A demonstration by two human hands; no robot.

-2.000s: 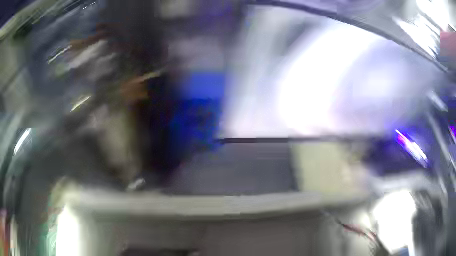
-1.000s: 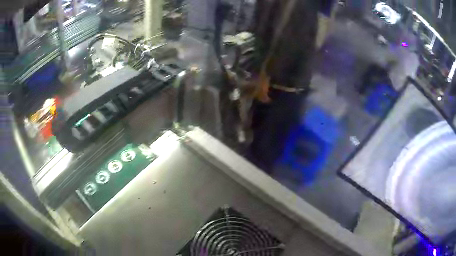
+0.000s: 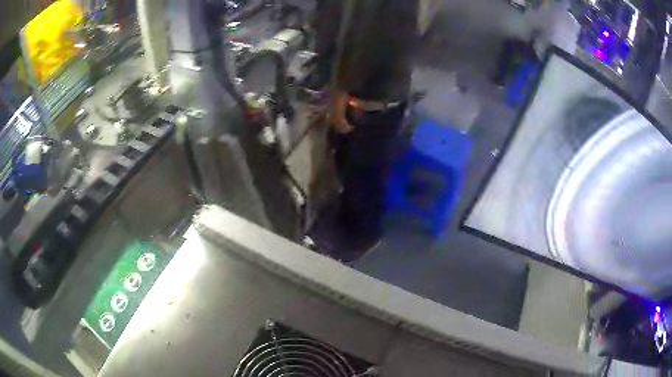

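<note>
Several small round ringed parts (image 3: 119, 301) lie in a row on a green conveyor belt (image 3: 110, 283) at the lower left. A black cooling fan (image 3: 295, 361) with a round wire guard sits in the pale cabinet top (image 3: 199, 324) at the bottom, cut off by the edge. A large black-edged monitor (image 3: 589, 184) on the right shows magnified grey-white rings. Neither of my hands is in the picture.
A black cable chain (image 3: 96, 199) runs slanting at the left. A person in dark clothes (image 3: 368, 154) stands behind the cabinet's raised edge (image 3: 331, 294). A blue stool (image 3: 435, 166) stands on the grey floor. Violet lights (image 3: 658, 320) glow at the right edge.
The picture has turned and sharpened. Since one second ago the belt, fan and stool have shifted left in view, and more of the monitor shows. No hand has appeared.
</note>
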